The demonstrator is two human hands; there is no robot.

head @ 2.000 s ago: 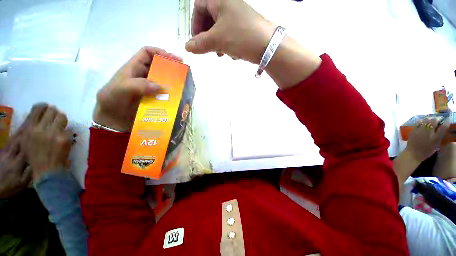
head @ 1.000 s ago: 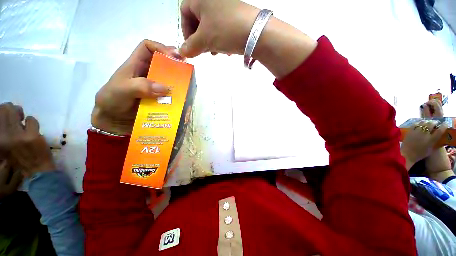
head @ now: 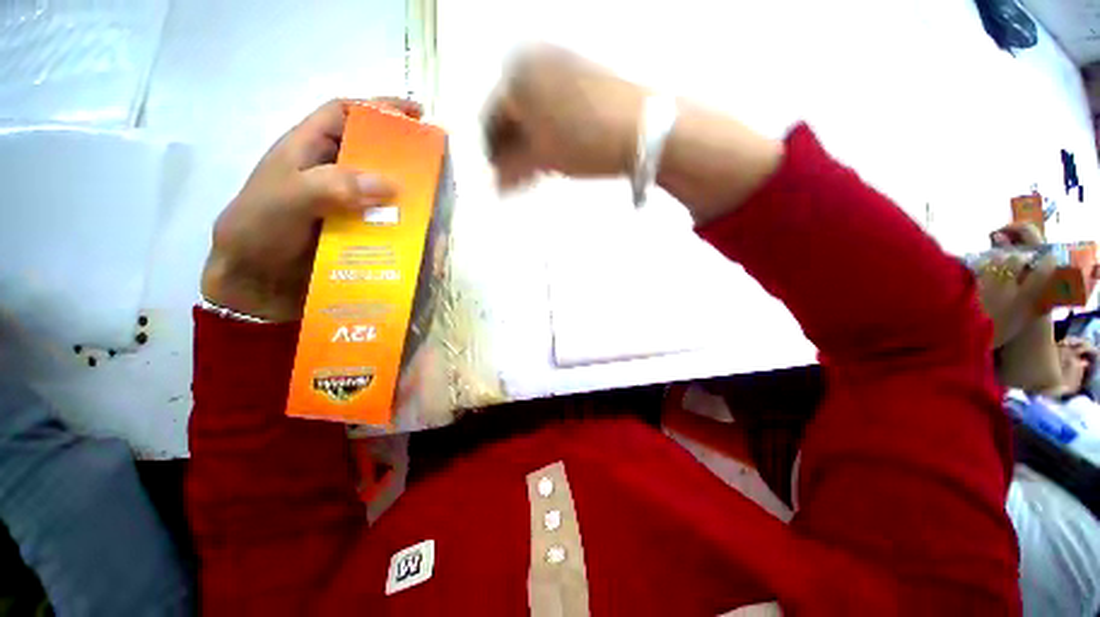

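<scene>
My left hand (head: pixel 275 217) grips an orange printed box (head: pixel 362 271), thumb on its orange narrow side, fingers behind its far end. The box stands lengthwise away from me, its dark wide face turned right; "12V" shows upside down. My right hand (head: pixel 555 121) is in the air right of the box's far end, apart from it and motion-blurred; its fingers are curled and I cannot tell if they hold anything. A white sheet (head: pixel 615 325) lies near the table's front edge.
A yellowish streak (head: pixel 477 362) runs along the white table beside the box. Dark specks (head: pixel 109 350) lie at left. A grey sleeve (head: pixel 85 494) is at lower left. At right, another person's hands (head: pixel 1013 289) hold a box. A black bag (head: pixel 1007 24) lies at the far right.
My right hand has left the box's far end and moved right and towards me. My left hand still holds the box. The neighbour's hands at left have gone out of view.
</scene>
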